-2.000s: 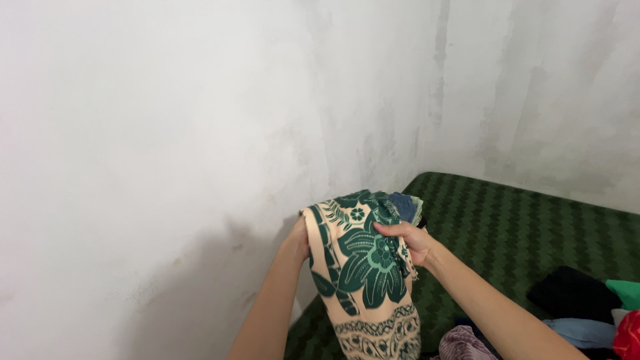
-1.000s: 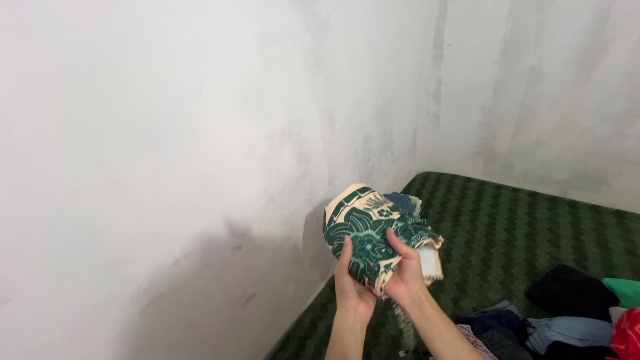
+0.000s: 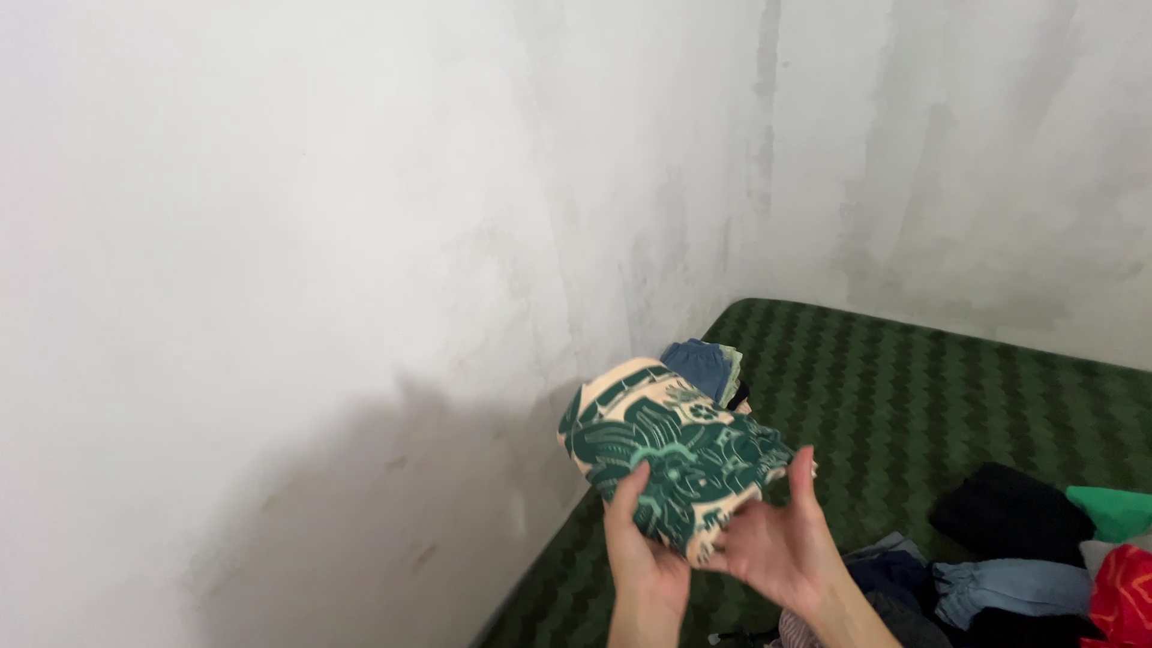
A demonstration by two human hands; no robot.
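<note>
A green and cream floral-print cloth garment [image 3: 675, 450], folded into a compact bundle, is held up over the bed. My left hand [image 3: 641, 549] grips its lower left part, thumb on top and fingers hidden beneath. At its lower right edge is my right hand [image 3: 778, 540], palm turned up and thumb raised; its fingertips touch the cloth's underside. Behind the bundle, a small pile of folded clothes with a blue piece on top [image 3: 697, 364] lies against the wall, partly hidden.
A dark green patterned mattress [image 3: 864, 387] fits into the corner of stained white walls [image 3: 360, 225]. At the lower right lie loose clothes: a black one [image 3: 1008, 513], a light blue one [image 3: 1012, 585], a green one [image 3: 1111, 513] and a red one [image 3: 1129, 585].
The floral garment hung long between my hands two seconds ago and is now a small folded bundle. Since one second ago, my right hand has opened out with its thumb off the cloth.
</note>
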